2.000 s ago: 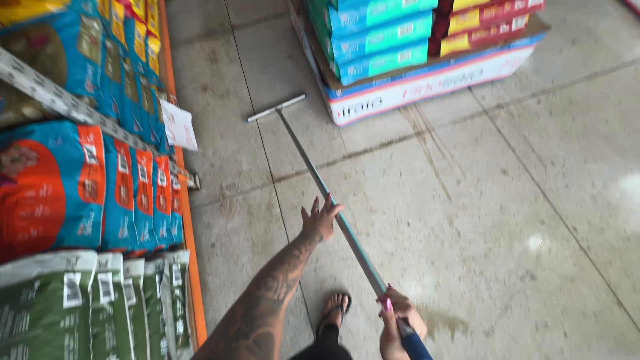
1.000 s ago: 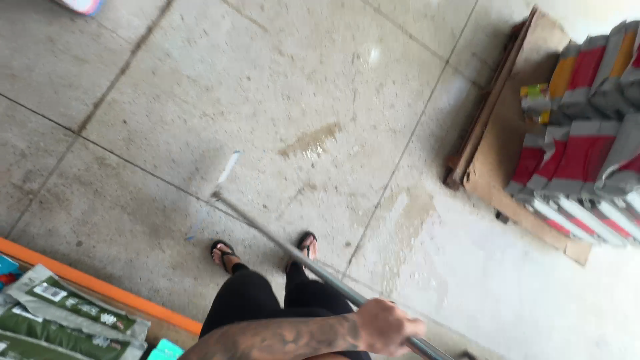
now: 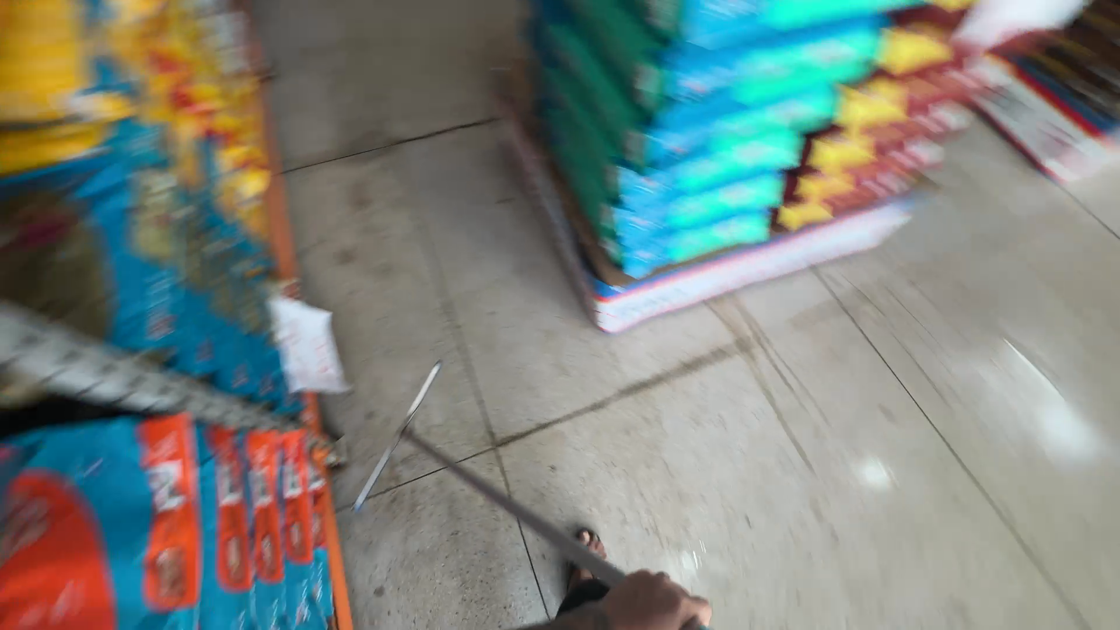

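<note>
A floor squeegee with a long metal handle (image 3: 516,506) slants across the lower middle of the view. Its thin blade (image 3: 398,437) lies on the concrete floor close to the orange shelf edge, at an angle to it. At the bottom edge my left hand (image 3: 656,600) is closed around the handle, the forearm entering from the lower left. My right hand is out of the frame, and the handle's upper end is hidden behind my left hand or cut off. A foot in a dark sandal (image 3: 588,542) shows just above the hand. The picture is blurred by motion.
On the left, an orange-edged shelf (image 3: 337,560) holds blue and orange bags (image 3: 96,525), with a white tag (image 3: 308,346) sticking out. A low display base (image 3: 752,276) carries stacked teal and dark red packs (image 3: 726,166). Another base (image 3: 1050,131) stands far right.
The view has swung widely. Two seconds ago my left hand had its fingers spread on the handle and my right hand held it lower down; now my left hand is closed on it and my right is unseen.
</note>
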